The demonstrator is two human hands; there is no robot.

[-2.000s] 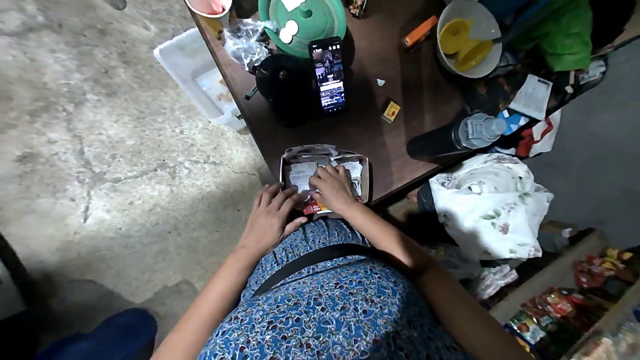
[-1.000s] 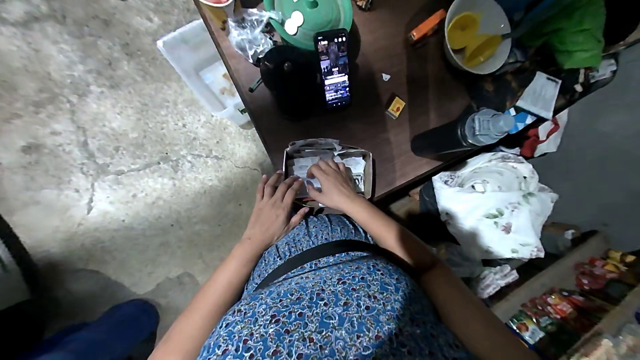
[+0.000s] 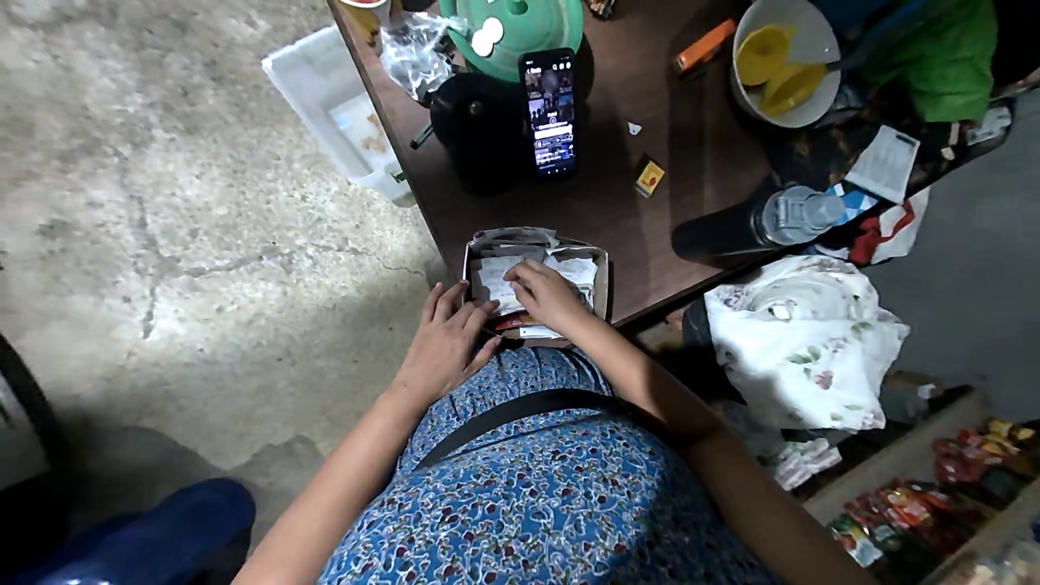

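Observation:
A small open cardboard box (image 3: pixel 601 284) stands at the table's near edge, against my body. Slips of paper (image 3: pixel 497 280) fill it, with a red item (image 3: pixel 513 322) near its front wall. My left hand (image 3: pixel 451 333) rests on the box's left front corner, fingers spread. My right hand (image 3: pixel 548 296) reaches in from the right, fingers bent down onto the papers; its fingertips partly hide what they touch, so a grip cannot be told. Beyond the box, a lit smartphone (image 3: pixel 550 114) leans by a black object (image 3: pixel 475 134).
On the brown table (image 3: pixel 642 276) are a matchbox (image 3: pixel 650 178), a dark bottle (image 3: pixel 731 231), an orange item (image 3: pixel 705 47), a white bowl (image 3: pixel 825 93) and a green round lid (image 3: pixel 544 24). A white plastic container (image 3: pixel 309 89) stands left, a floral white cloth (image 3: pixel 812 349) right.
Both hands have stayed at the box. My right hand's fingers have shifted slightly over the papers, and the red item, covered one second ago, shows again.

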